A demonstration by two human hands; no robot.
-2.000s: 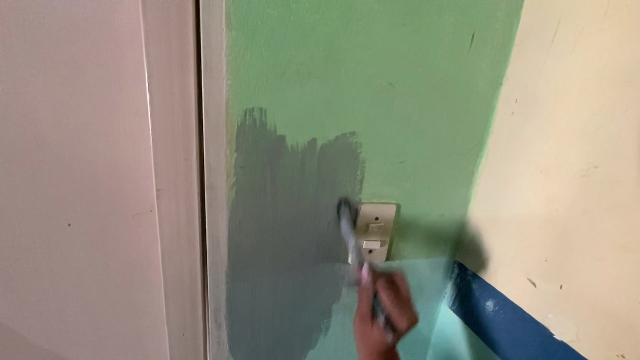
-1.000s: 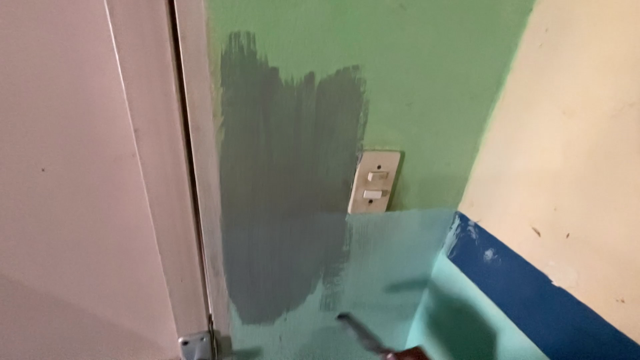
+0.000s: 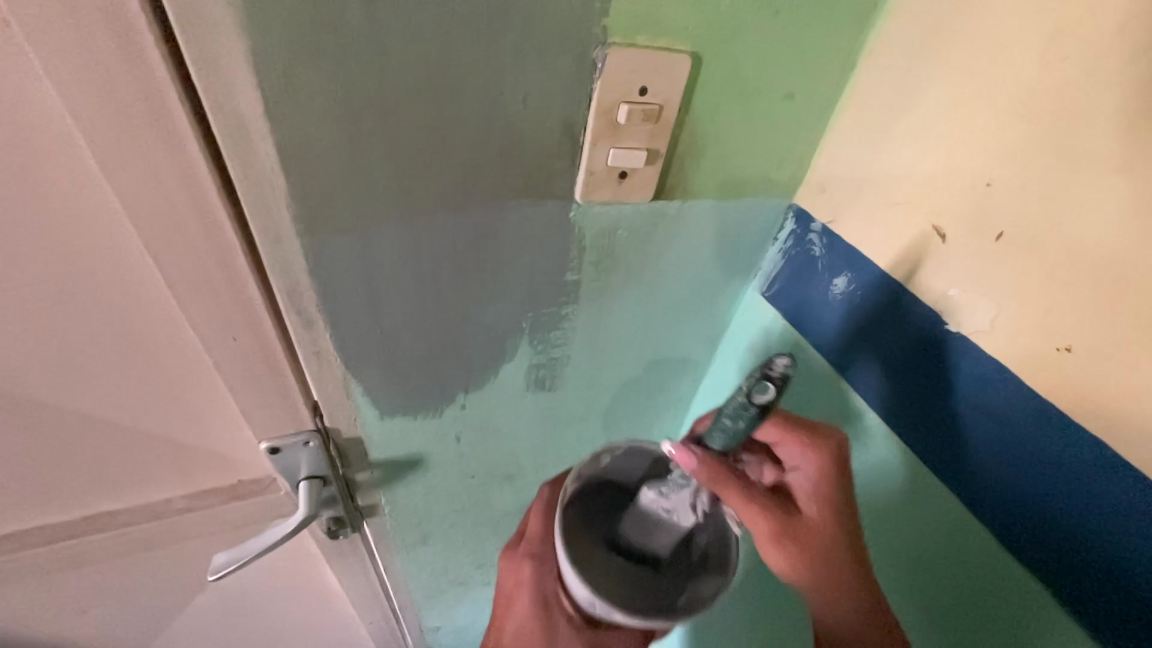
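My left hand (image 3: 535,576) is wrapped around a white tub (image 3: 585,598) that holds dark grey paint (image 3: 598,558). Between the thumb and fingers of my right hand (image 3: 792,495) is a paintbrush (image 3: 742,409) with a dark green handle. The brush points down into the tub, its bristles at the grey paint and its ferrule smeared with paint. Above the hands, a patch of grey paint (image 3: 432,297) covers part of the green and turquoise wall (image 3: 468,495), reaching the left edge of a cream switch plate (image 3: 634,135) with two rocker switches.
On the left stands a pale pink door (image 3: 108,315) with a metal lever handle (image 3: 297,504), beside its frame (image 3: 270,225). At the right, a cream wall (image 3: 1008,162) meets the corner, with a dark blue band (image 3: 900,342) running down across it above turquoise.
The brush was at the wall beside the switch plate, then lower down; now it is in the tub. The left hand and tub have come into view. The view has moved down and closer.
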